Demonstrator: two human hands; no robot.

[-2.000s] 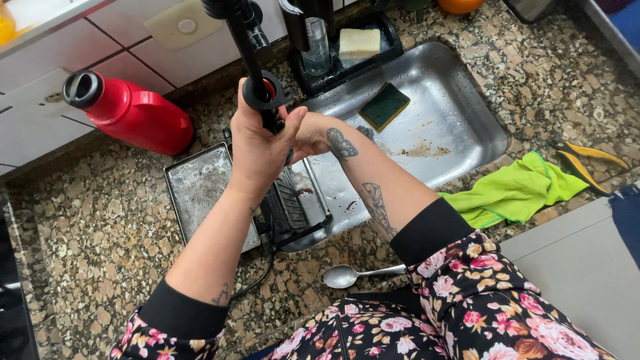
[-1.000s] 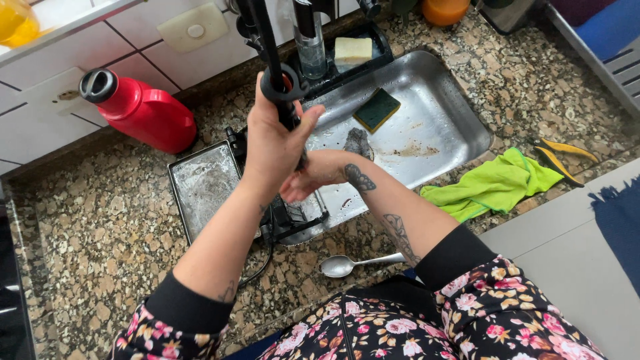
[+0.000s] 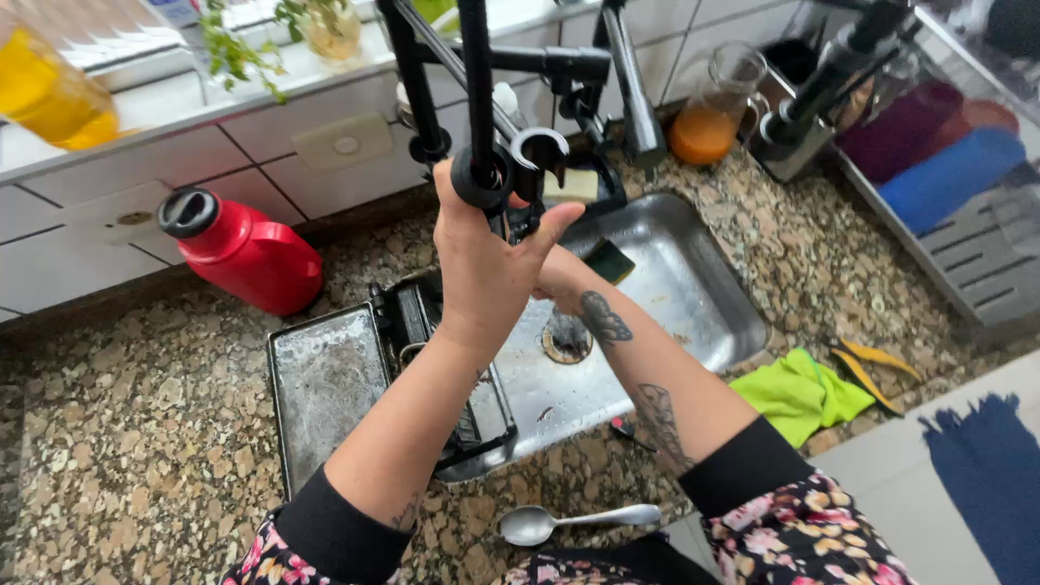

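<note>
My left hand (image 3: 491, 252) is closed around the black poles and collar of a tripod-like stand (image 3: 481, 175), held upright over the left end of the steel sink (image 3: 691, 268). My right hand (image 3: 556, 272) is behind and right of it, at the stand's lower part; its fingers are mostly hidden, so its hold cannot be told. Beneath my left forearm lies a black appliance with a grill-like part (image 3: 463, 422), partly over the sink. To its left is a worn metal tray (image 3: 329, 398). A green and yellow sponge (image 3: 609, 262) lies in the sink near my right wrist.
A red thermos (image 3: 252, 256) stands at the left by the tiled wall. A spoon (image 3: 532, 526) lies on the front of the granite counter. At right are a green cloth (image 3: 800, 398), yellow-handled pliers (image 3: 865, 370), a glass jug (image 3: 707, 130) and a dish rack (image 3: 934, 268).
The black stand now shows several spread poles and an open clip above my left hand, where one upright pole stood out before. The view has shifted, showing more of the windowsill and dish rack.
</note>
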